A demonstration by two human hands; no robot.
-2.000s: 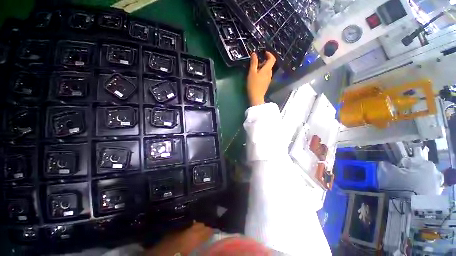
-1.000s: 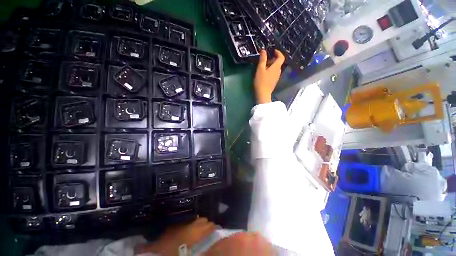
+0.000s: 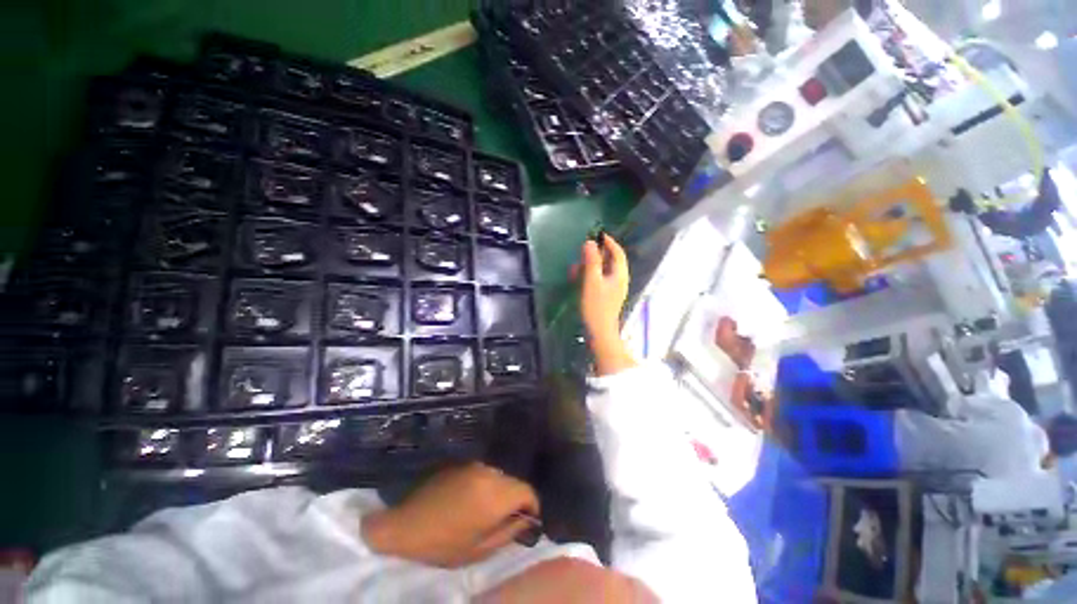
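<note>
A black blister tray (image 3: 390,283) fills the left and middle, with small black units in most of its pockets. It lies on other trays. My right hand (image 3: 605,289) is raised over the green bench just right of this tray, pinching a small dark part (image 3: 598,237) at the fingertips. My left hand (image 3: 455,516) is low in the picture, below the tray's near edge, fingers curled on a small dark piece (image 3: 530,533) that is mostly hidden. Neither small part shows clearly enough to identify.
More black trays (image 3: 626,94) lie at the top. The white machine base (image 3: 697,330) with orange-brown fixtures (image 3: 735,340) is right of my right arm, beside a gold-orange cylinder (image 3: 815,250) and a control panel (image 3: 803,100). A blue crate (image 3: 841,439) and a person's sleeve (image 3: 951,431) show at right.
My right hand has come back from the far trays' edge towards me, with a small dark part at its fingertips. My left hand now shows more fully, with a dark piece. The view has shifted.
</note>
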